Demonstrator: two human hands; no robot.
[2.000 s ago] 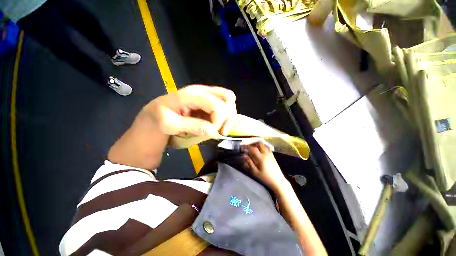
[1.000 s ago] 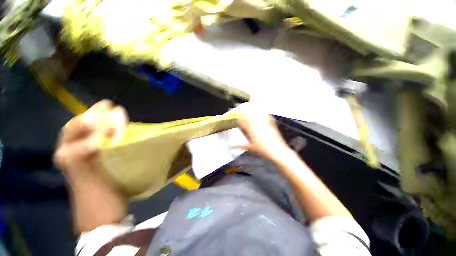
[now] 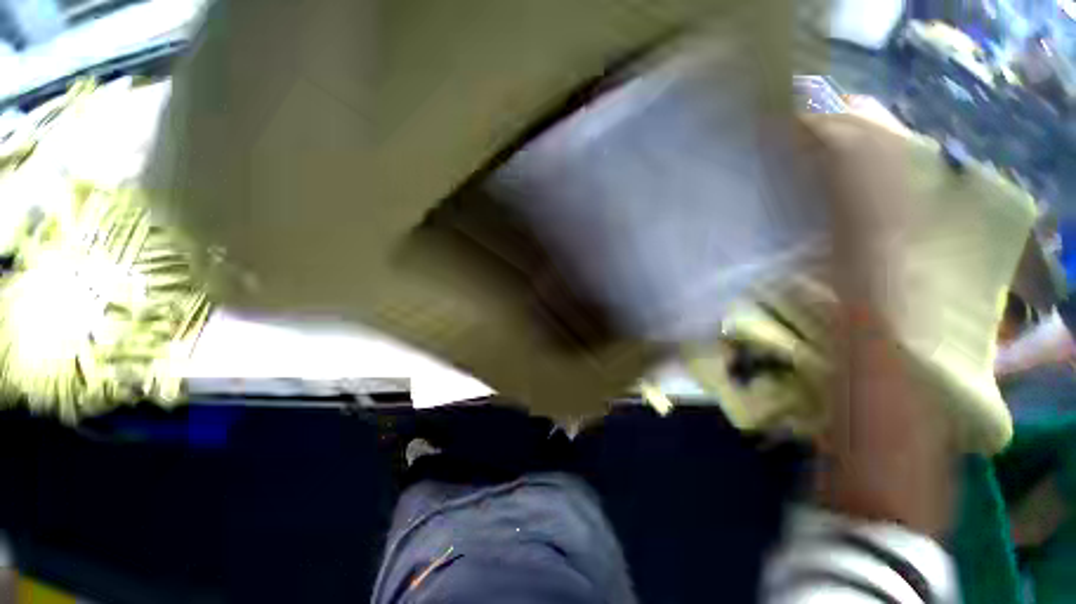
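Note:
A khaki bag body (image 3: 307, 153) is raised close to the camera, blurred, and fills the upper middle. A white slip (image 3: 673, 201) lies against it, beside a dark brown patch (image 3: 519, 254). My right hand (image 3: 867, 153) is at the bag's right edge, blurred, and appears to grip it; its fingers are not clear. My left hand is not in view.
A heap of yellow strips (image 3: 94, 295) lies on the white table (image 3: 307, 354) at the left. Curled khaki pieces (image 3: 779, 366) and a larger khaki piece (image 3: 956, 271) are at the right. Green material (image 3: 991, 531) shows at the lower right.
The bag has come up from waist height to close in front of the camera. The view has swung to face the table. My left hand has gone from view.

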